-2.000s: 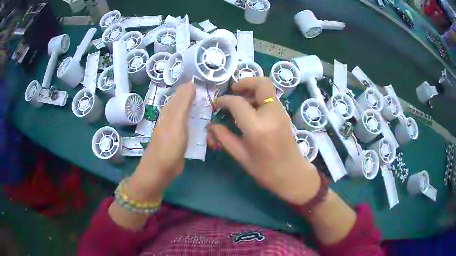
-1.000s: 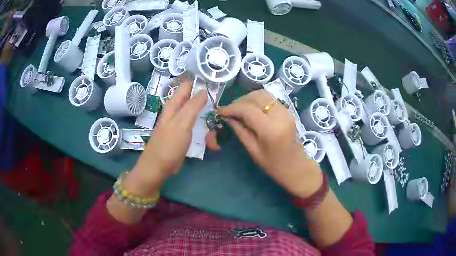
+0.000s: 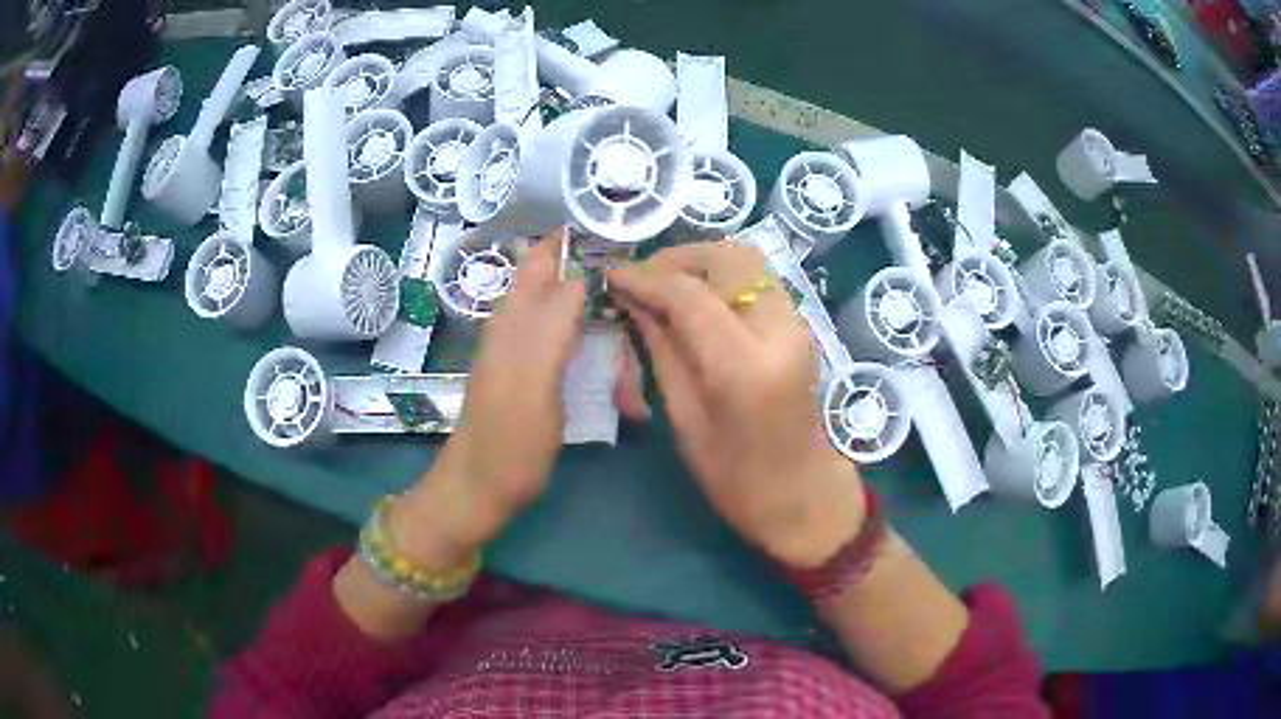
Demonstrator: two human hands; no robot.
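Note:
A white fan housing (image 3: 622, 172) lies in front of me, its round spoked head away from me and its open handle channel (image 3: 592, 393) pointing towards me. My left hand (image 3: 513, 372) holds the left side of the handle. My right hand (image 3: 745, 379) has thumb and fingers pinched at a small green circuit board (image 3: 599, 298) in the upper part of the handle, just below the head. The fingers hide most of the board and its wires.
Many white fan units crowd the green bench, including a finely slotted one (image 3: 344, 291) at left and a spoked one (image 3: 863, 410) at right. Small metallic parts (image 3: 1132, 471) lie at right. A dark green belt (image 3: 899, 70) carries another unit (image 3: 1103, 165).
The circuit board has moved from beside the handle's right edge to its upper part, with my right fingers. The fan housing has shifted slightly right. Units on the belt have moved right.

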